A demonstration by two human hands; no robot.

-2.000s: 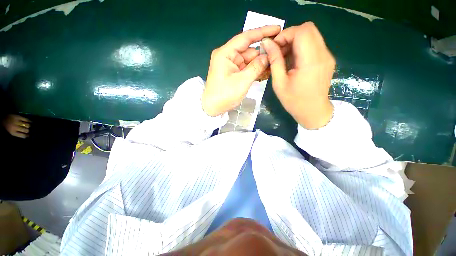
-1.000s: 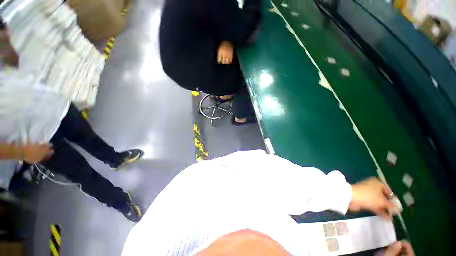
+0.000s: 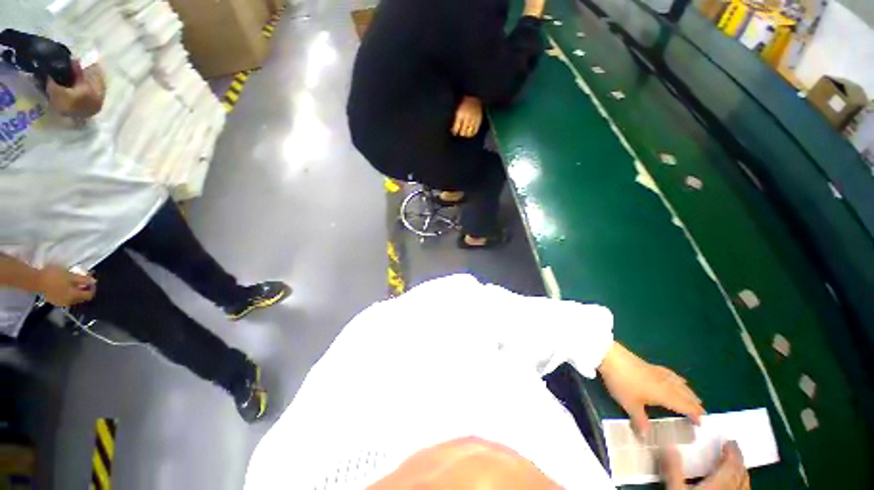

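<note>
A white liner strip [image 3: 753, 442] with grey-beige square pads [image 3: 623, 461] at its near end lies on the green bench at the lower right. My left hand [image 3: 652, 388] is palm down with its fingertips on the strip's upper edge, fingers apart, nothing visible in it. My right hand [image 3: 714, 471] is blurred and cut off by the bottom edge. Its fingers are over the strip and pads; whether they pinch a pad is hidden. Small pale squares [image 3: 808, 386] lie spaced out on the darker far lane.
A ragged cream tape line [image 3: 706, 268] divides the green bench [image 3: 594, 220]. A person in black [image 3: 422, 96] sits beside it on a stool. A person in a white shirt [image 3: 86, 191] stands at left, holding a dark device [image 3: 38, 57]. White stacks [image 3: 153, 105] and a cardboard box [image 3: 225, 33] are behind.
The view has swung to the left. My hands were together above the strip, then apart near the tape line; now both are over the strip. The standing person's dark device has come into view.
</note>
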